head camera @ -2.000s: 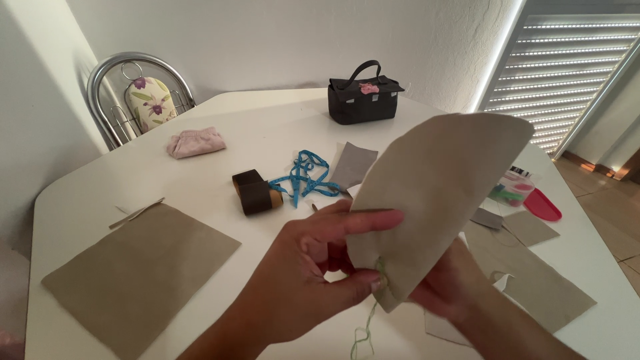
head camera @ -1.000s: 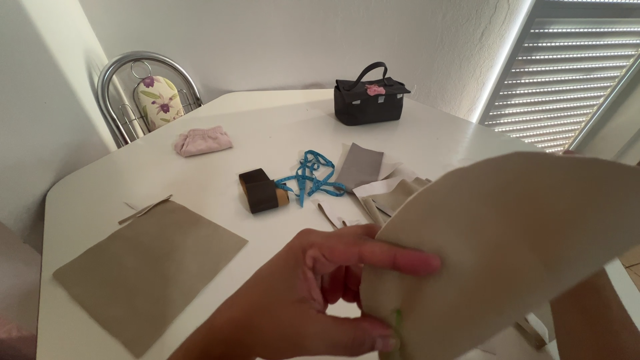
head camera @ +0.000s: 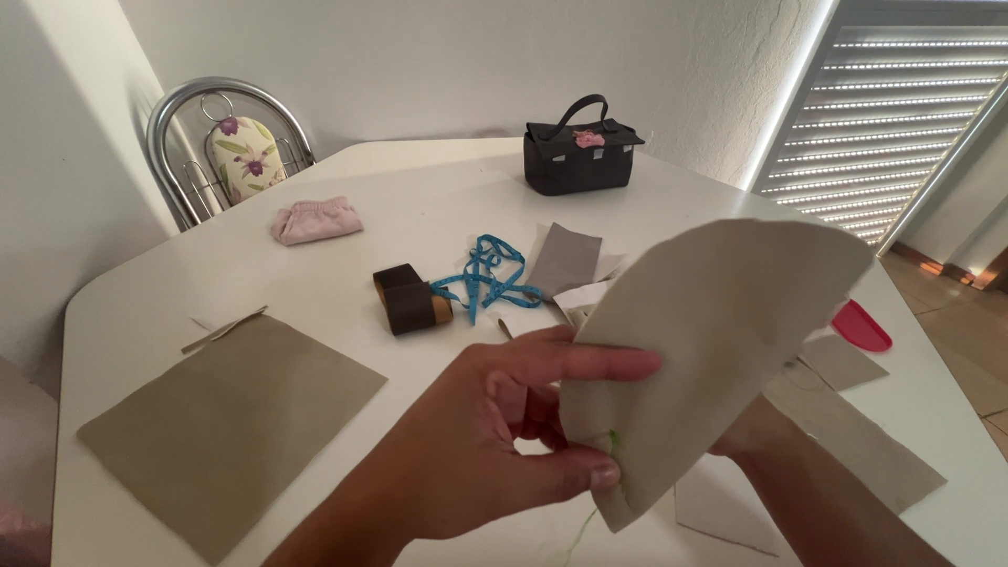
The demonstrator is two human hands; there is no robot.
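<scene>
My left hand (head camera: 504, 425) grips the lower left edge of a beige piece of material (head camera: 709, 315) with a curved upper edge, thumb and fingers on it. Beside the thumb, green thread (head camera: 615, 441) shows on the piece, and a loose length hangs beneath. My right hand (head camera: 744, 433) is behind the piece, its fingers mostly hidden, so its grip cannot be made out. Past the hands lie a tangled blue tape measure (head camera: 492, 276) and a dark brown rolled strip (head camera: 405, 301).
A flat beige sheet (head camera: 228, 425) lies at left, a folded pink cloth (head camera: 316, 220) behind it. A black handbag (head camera: 579, 161) stands at the back of the white table (head camera: 425, 181). Grey material (head camera: 565, 260), beige offcuts (head camera: 858, 441) and a pink-red object (head camera: 861, 326) lie around the piece.
The curved piece tilted toward the camera and right a second ago; now it stands more upright and shows more fully. My left hand has kept its hold near the green thread.
</scene>
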